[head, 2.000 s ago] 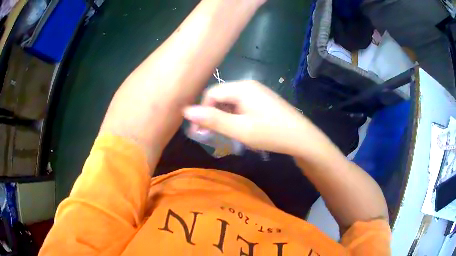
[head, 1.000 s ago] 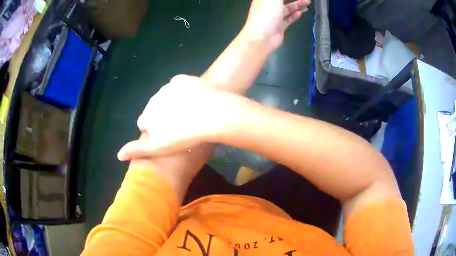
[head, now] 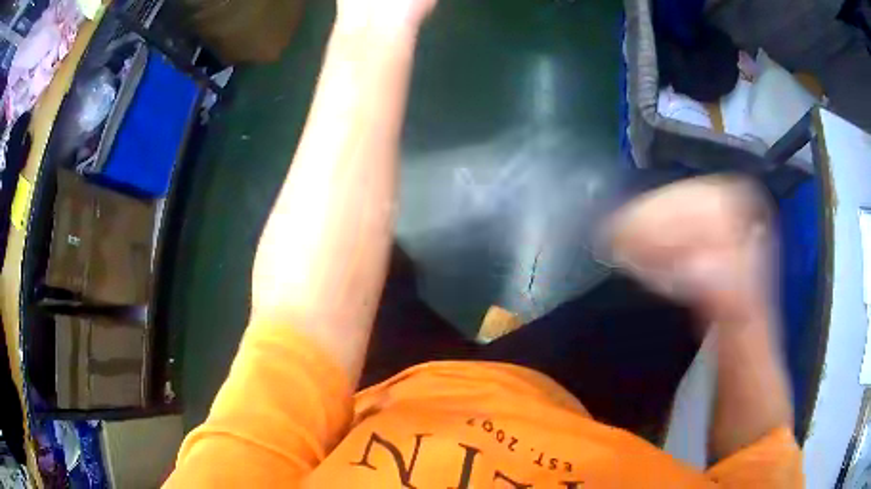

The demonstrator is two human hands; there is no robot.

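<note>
My left forearm (head: 329, 191), bare below the orange sleeve, reaches up the picture. My left hand (head: 396, 8) is mostly cut off by the top edge, so its fingers do not show. My right hand (head: 692, 239) is blurred at the right, fingers curled together, apart from the forearm. A see-through, shiny film that looks like clear tape (head: 477, 186) stretches from the left forearm to my right hand, which grips its end. Its exact edges are blurred.
Dark green floor (head: 229, 201) lies below. Shelves with a blue bin (head: 153, 124) and cardboard boxes (head: 100, 239) stand left. A grey fabric cart (head: 692, 138) is upper right, and a white worktable (head: 850, 172) is at the right edge. A tan piece (head: 498, 323) shows between my legs.
My right hand has left the left forearm and moved far right, with the clear film now stretched between them. The left forearm has swung more upright, its hand now mostly out of the picture.
</note>
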